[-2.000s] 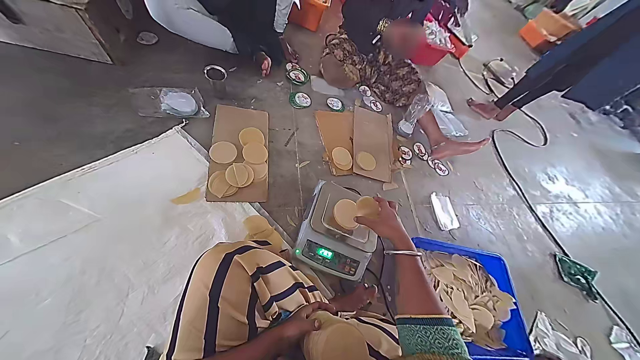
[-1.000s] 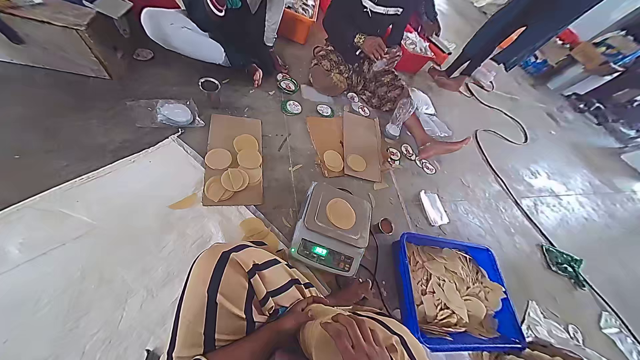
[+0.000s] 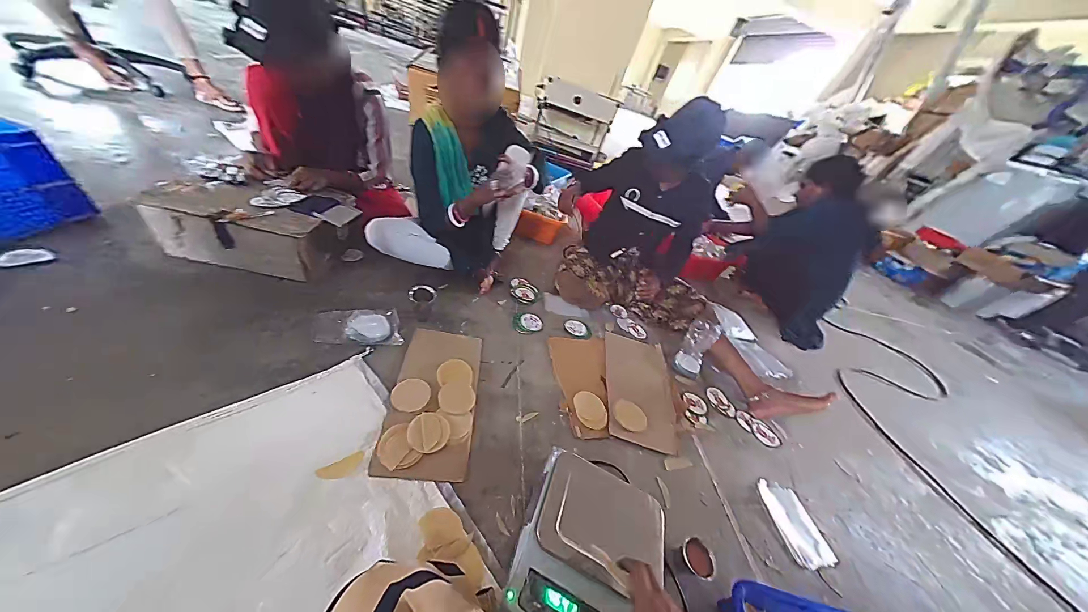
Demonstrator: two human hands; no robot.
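At the bottom edge, the fingers of my right hand (image 3: 646,586) reach over the near right rim of a digital weighing scale (image 3: 602,518) with a lit green display. A thin pale edge shows by the fingertips, too blurred to name. My left hand is out of view. Flat round tan discs (image 3: 427,433) lie partly overlapped on a cardboard sheet (image 3: 438,469) beyond the scale to the left. More discs (image 3: 630,416) rest on two other cardboard pieces (image 3: 642,365). Loose tan pieces (image 3: 442,531) lie left of the scale, beside striped cloth (image 3: 408,591).
A blue crate (image 3: 778,595) and a small round cup (image 3: 699,558) are right of the scale. Several people sit beyond, one with a bare foot (image 3: 790,404) near labelled round packs (image 3: 758,427). A white sheet (image 3: 212,501) covers the left floor; a black cable (image 3: 926,501) crosses the right.
The view has tilted up strongly. The disc seen on the scale's plate one second ago no longer lies at its middle. My right hand has come to the scale from my lap.
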